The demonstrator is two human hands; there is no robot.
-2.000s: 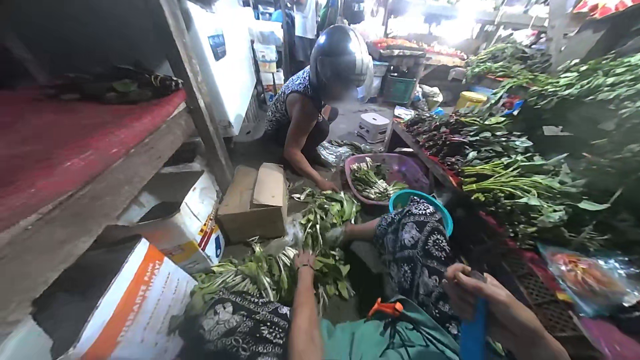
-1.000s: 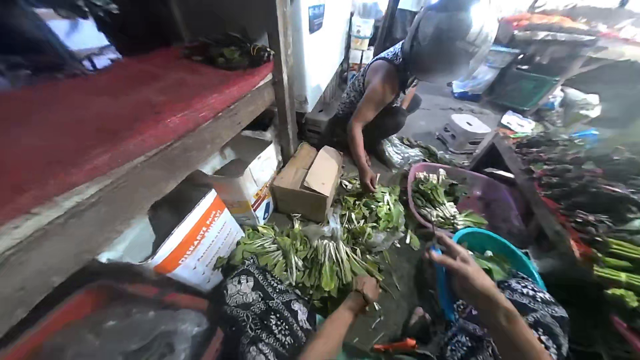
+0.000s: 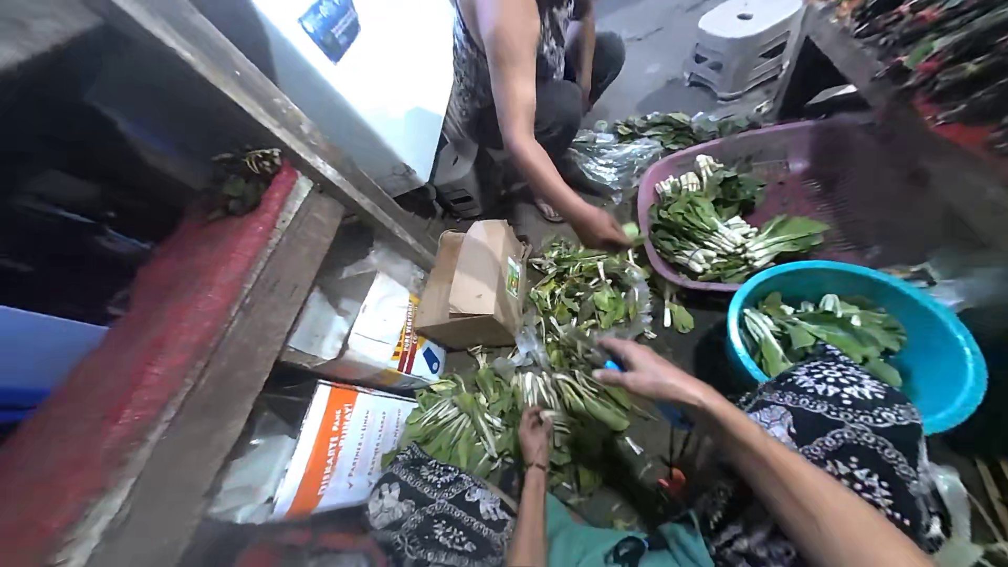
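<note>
Leafy greens with white stems (image 3: 472, 417) lie heaped on the floor between my knees. My left hand (image 3: 535, 433) is at the stems of this heap, its fingers curled on some of them. Above the heap, to the right, my right hand (image 3: 650, 374) holds a small tool with a blue handle (image 3: 612, 365); its far end is blurred. More loose greens (image 3: 591, 291) lie on clear plastic beyond my hands. A turquoise basin (image 3: 957, 358) with greens stands by my right knee. Behind it, a purple plastic basket (image 3: 650, 189) holds bunched greens.
Opposite me a crouching person reaches a hand (image 3: 602, 230) over the loose greens. An open cardboard box (image 3: 472, 291) and printed cartons (image 3: 346, 449) stand at left, beside a wooden shelf with a red top (image 3: 157, 315). A white plastic stool (image 3: 740, 39) stands at the back right.
My right hand has moved from near the turquoise basin to over the heap of greens. My left hand stays at the heap. The view has tilted down closer to the greens.
</note>
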